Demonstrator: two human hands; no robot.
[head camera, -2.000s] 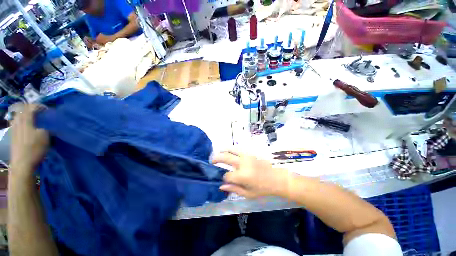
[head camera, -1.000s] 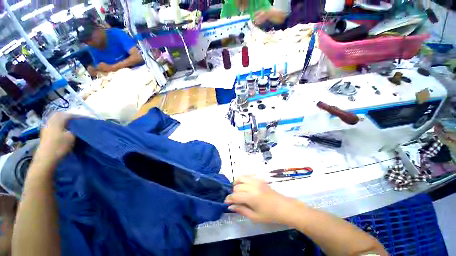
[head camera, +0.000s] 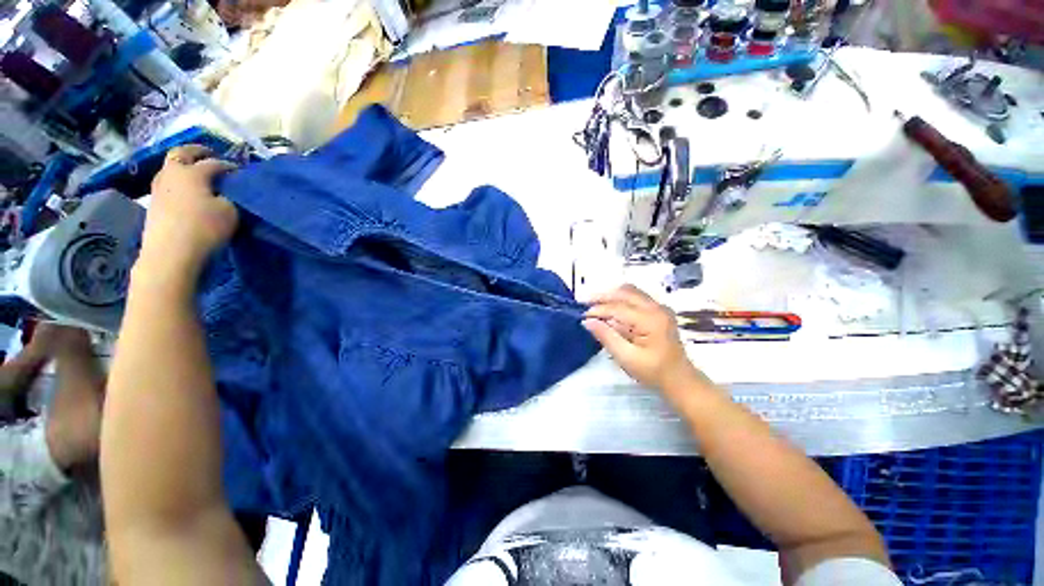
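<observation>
A dark blue denim dress lies over the left part of the white table and hangs down over its front edge. My left hand grips the cloth at its upper left. My right hand pinches the tip of an open edge of it between thumb and fingers. A narrow dark opening runs between the two hands. The sewing machine needle and presser foot stand behind and right of my right hand, apart from the cloth. Orange-red and blue thread snips lie right of that hand.
The white machine head spans the right, with a brown-handled tool on it. A black-handled tool lies behind the snips. Checked scraps are at right, a blue crate below. Another person's arm shows at left.
The view has tilted down and shifted, so the far workers are out of sight. The dress opening, wide a second ago, is now narrower. Both hands still hold the dress.
</observation>
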